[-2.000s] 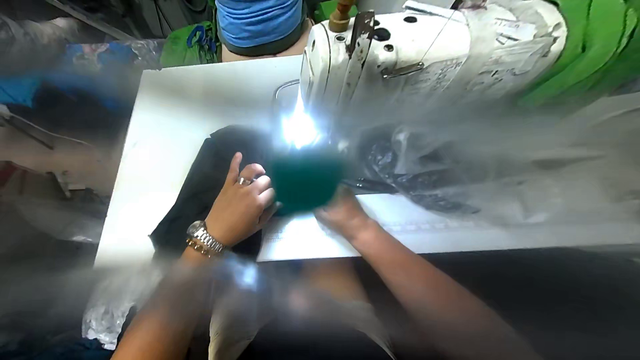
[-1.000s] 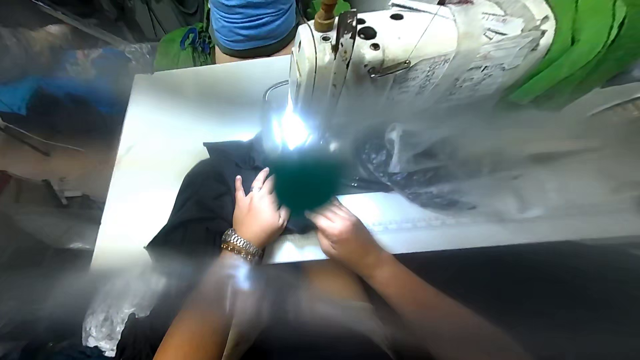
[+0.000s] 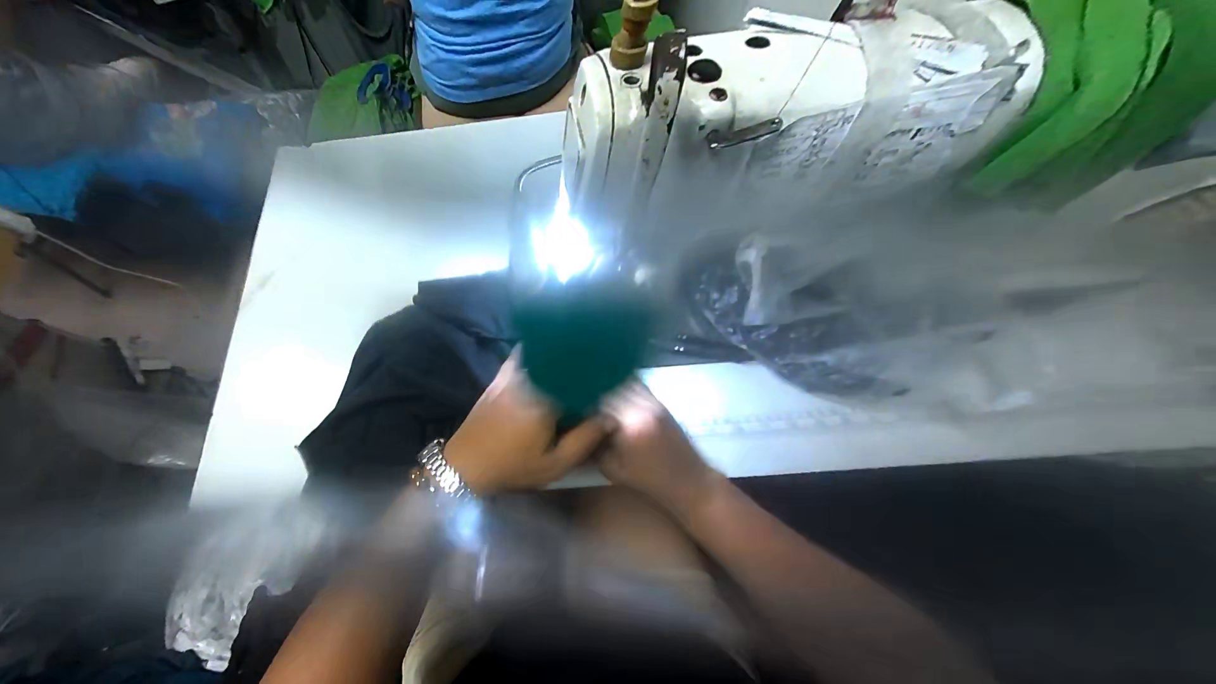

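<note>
A dark cloth garment (image 3: 404,380) lies on the white sewing table (image 3: 285,285), left of and under the sewing machine's lit needle area. My left hand (image 3: 518,432), with a metal watch at the wrist, rests at the garment's right part. Close against it is my right hand (image 3: 651,437), its fingers near the left thumb at the table's front edge. A dark green blurred spot covers the fingertips of both hands, so what they pinch is hidden. The white sewing machine (image 3: 722,114) stands just beyond, its lamp glaring.
Dark plastic wrapping (image 3: 807,332) lies right of the needle area. Green cloth (image 3: 1102,95) is piled behind the machine at the right. A person in a blue shirt (image 3: 494,47) sits beyond the table. Clear plastic (image 3: 228,579) hangs at the lower left.
My left hand, earlier spread with a raised finger on the dark cloth, is now drawn in beside the right hand. The two hands are closer together than before.
</note>
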